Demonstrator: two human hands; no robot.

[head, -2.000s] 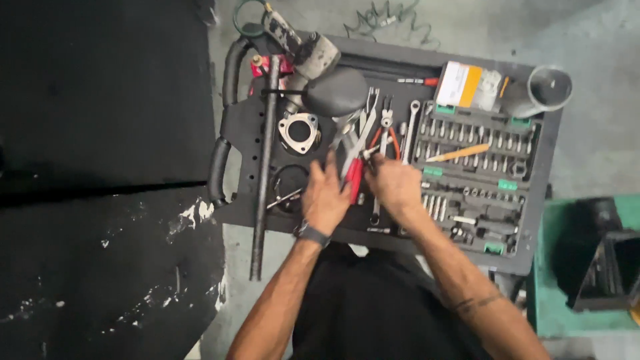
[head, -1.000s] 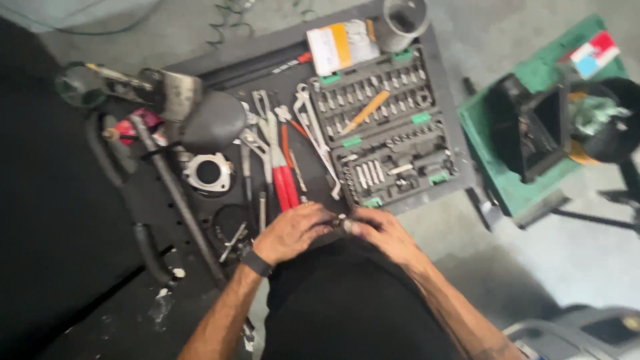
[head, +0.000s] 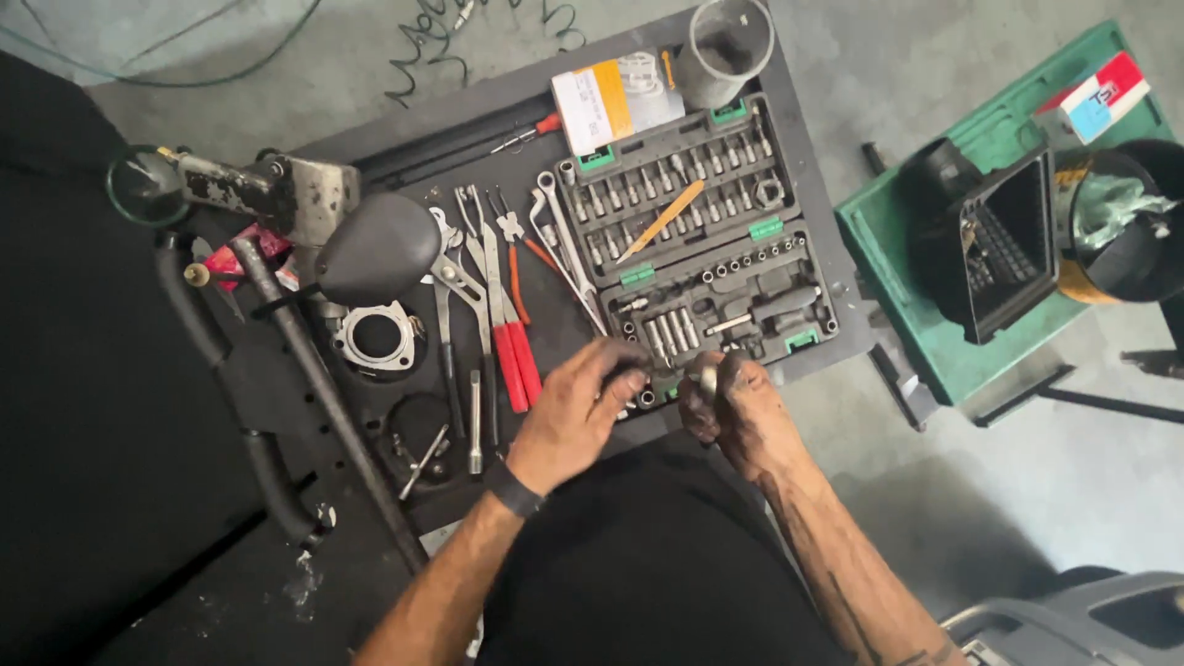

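My right hand (head: 740, 407) is closed round a small metal part (head: 709, 381), partly hidden by the fingers, at the near edge of the socket set case (head: 680, 277). My left hand (head: 587, 398) is beside it, fingers curled and apart, over the case's lower left corner; nothing shows between them. Left of that hand lie red-handled pliers (head: 513, 356), water pump pliers (head: 458, 282), orange-handled pliers (head: 516, 268) and an extension bar (head: 475, 421). Combination wrenches (head: 564, 240) lie along the case's left side. An orange-handled blade (head: 668, 217) rests across the sockets.
A long metal pipe (head: 324, 388) crosses the cart's left side, near a metal flange (head: 375, 338) and a dark rounded cover (head: 384, 245). A clear cup (head: 731, 46) stands at the far corner. Right of the cart, a green case (head: 888, 240) bears a black housing (head: 980, 240).
My hands were over the pliers two seconds ago, then together at the cart's near edge. Now they are apart, the right one holding the small metal part. The view has shifted and turned.
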